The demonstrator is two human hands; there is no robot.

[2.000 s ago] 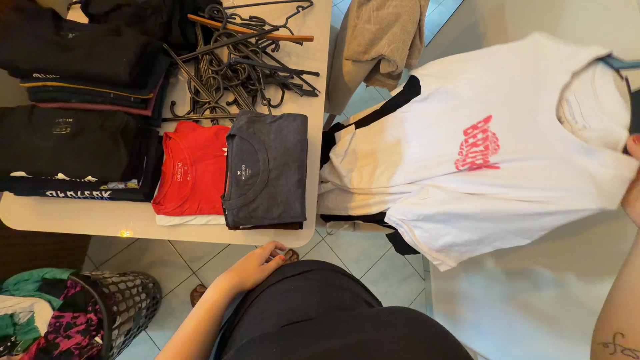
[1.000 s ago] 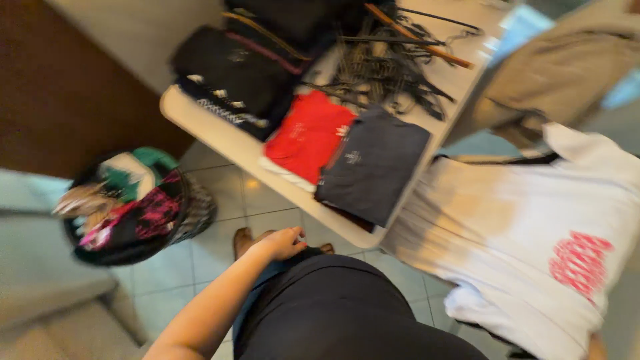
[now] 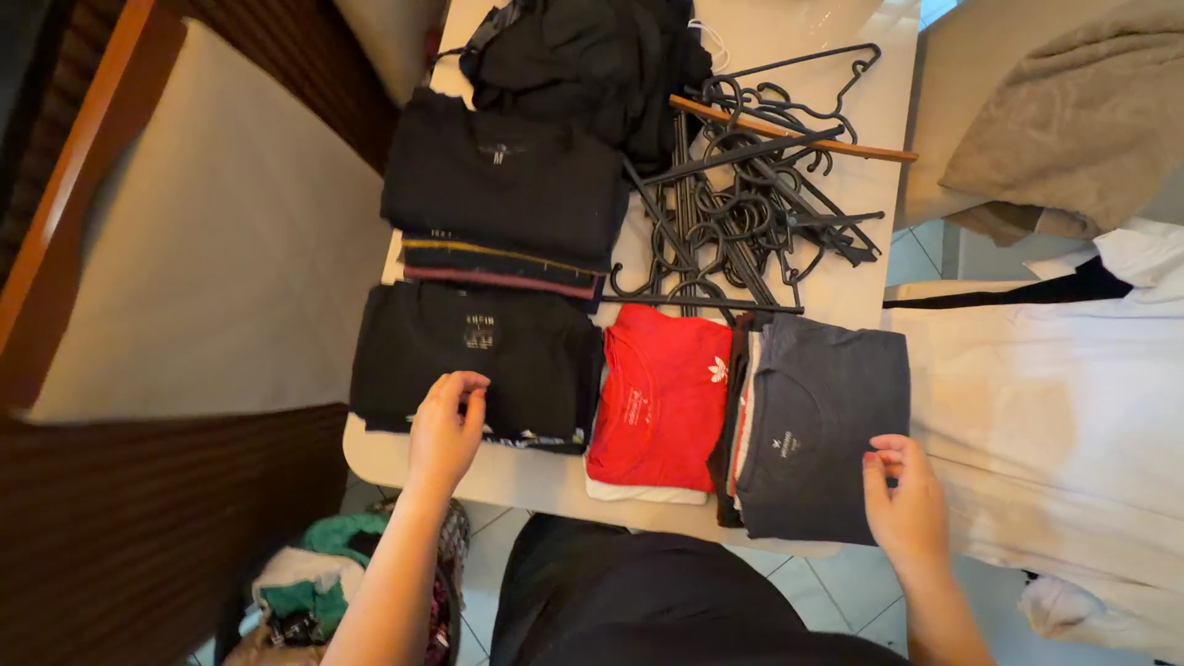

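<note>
My left hand (image 3: 449, 427) is over the front edge of a stack of folded black T-shirts (image 3: 416, 347), fingers slightly curled and holding nothing. A folded red T-shirt (image 3: 671, 407) lies on a white one, right of that stack. Beside it is a stack topped by a folded dark grey T-shirt (image 3: 828, 407). My right hand (image 3: 902, 481) is at that stack's right edge, thumb and fingers apart; whether it touches the cloth I cannot tell. Behind the black stack is another pile of folded dark shirts (image 3: 504, 185).
Black hangers and a wooden-coloured one (image 3: 786, 129) lie tangled on the white table (image 3: 518, 479). Dark crumpled clothing (image 3: 592, 65) is at the back. A laundry basket (image 3: 449, 573) stands below left, a chair (image 3: 213, 231) at left. White garments (image 3: 1036, 388) and a brown one (image 3: 1064, 120) are at right.
My right hand has let go of the white T-shirt and moved left to the dark grey stack. My left hand has moved from beside my body to over the black stack. The view has shifted.
</note>
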